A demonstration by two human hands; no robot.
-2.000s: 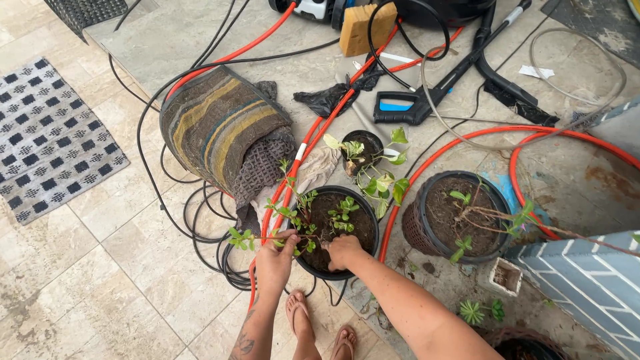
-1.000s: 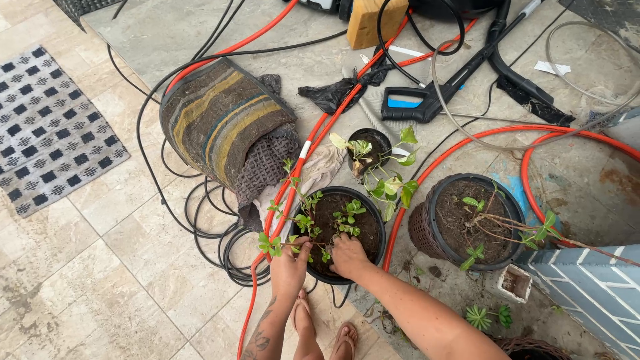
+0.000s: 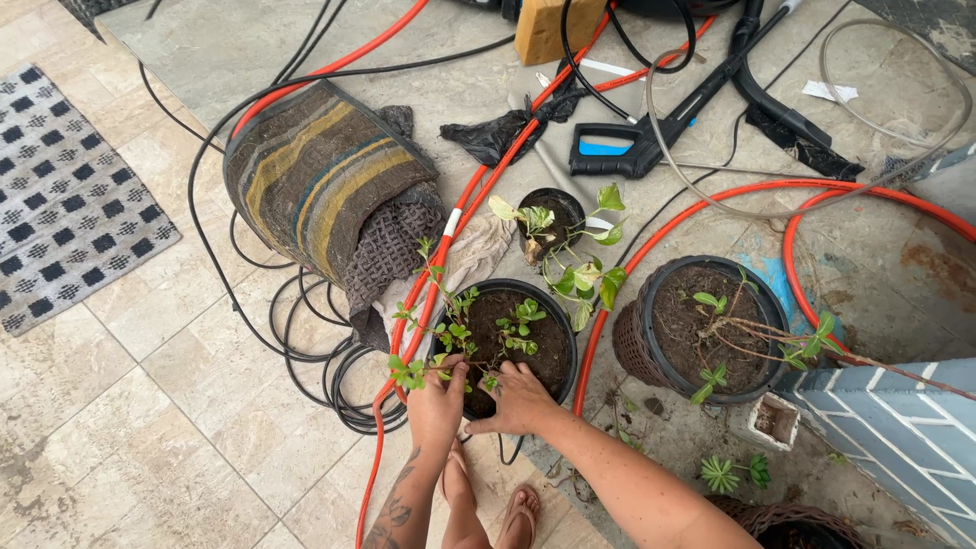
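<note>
A round black plant pot (image 3: 563, 320) full of dark soil (image 3: 545, 347) stands in front of my feet. Leafy green stems (image 3: 457, 333) grow at its left side, and a smaller leafy sprig (image 3: 521, 324) rises from the middle. My left hand (image 3: 441, 396) pinches a reddish stem at the pot's left rim; its leafy tip sticks out to the left. My right hand (image 3: 512, 400) rests on the soil at the near side, fingers spread and partly among small leaves; whether it grips anything cannot be told.
Orange hose (image 3: 415, 305) runs along the pot's left side. A small pot (image 3: 572, 210) with a variegated plant stands behind; a larger pot (image 3: 648, 305) is at right. A pressure washer gun (image 3: 644, 145), rolled striped mat (image 3: 328, 175), coiled black cable (image 3: 335, 381) and tiled wall (image 3: 900, 427) surround them.
My right hand's fingers, bunched at the soil earlier, are now more spread, with the thumb apart. My left hand stays at the stems by the left rim.
</note>
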